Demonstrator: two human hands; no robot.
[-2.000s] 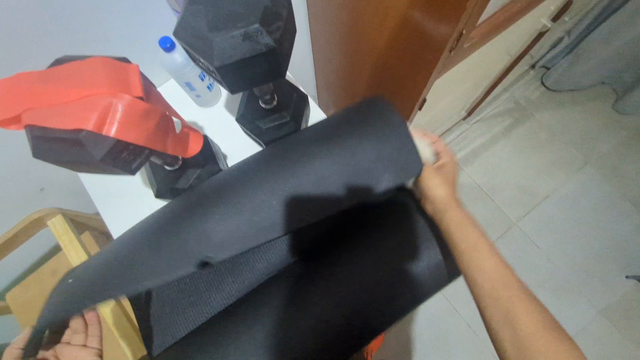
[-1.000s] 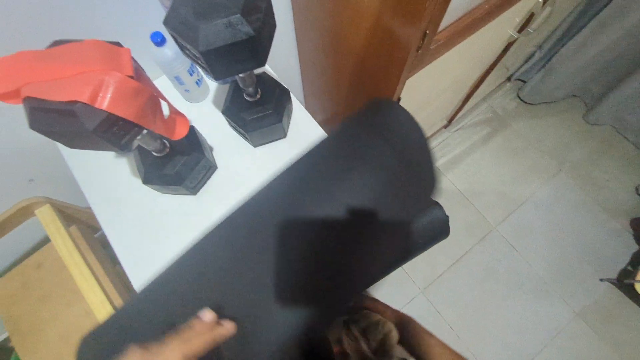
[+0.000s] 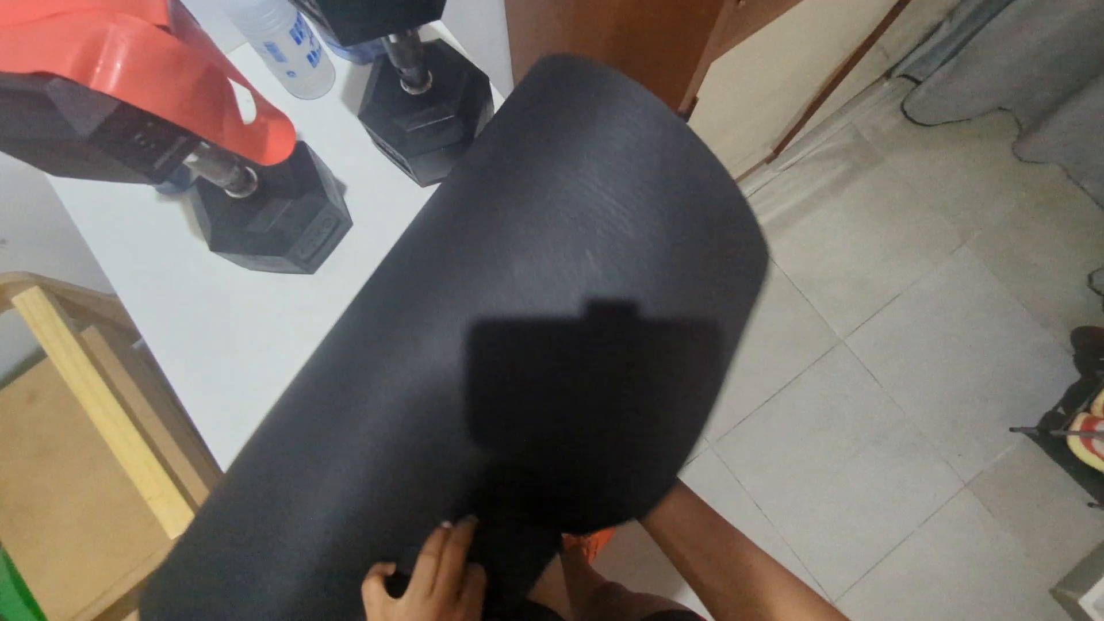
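Note:
A large black mat [image 3: 535, 250] with a smooth outer face curves loosely across the middle of the head view, its rounded end toward the upper right. My left hand [image 3: 427, 573] is at the mat's lower part, thumb and fingers closing on the dark material near the bottom edge. My right forearm [image 3: 733, 552] comes in from the lower right and passes behind the mat, which hides my right hand. A dark shadow falls on the mat's surface.
On a white tabletop [image 3: 285, 319] stand two black hex dumbbells [image 3: 280, 216] [image 3: 427, 112], one draped with a red band [image 3: 155, 69], and a plastic bottle [image 3: 289, 52]. A wooden frame [image 3: 103, 414] is at left, a brown wooden panel [image 3: 612, 43] behind, a grey curtain [image 3: 1018, 78] at right.
My right hand was at the mat's upper right end two seconds ago; now it is hidden behind the mat. My left hand has moved from the far lower left toward the bottom middle.

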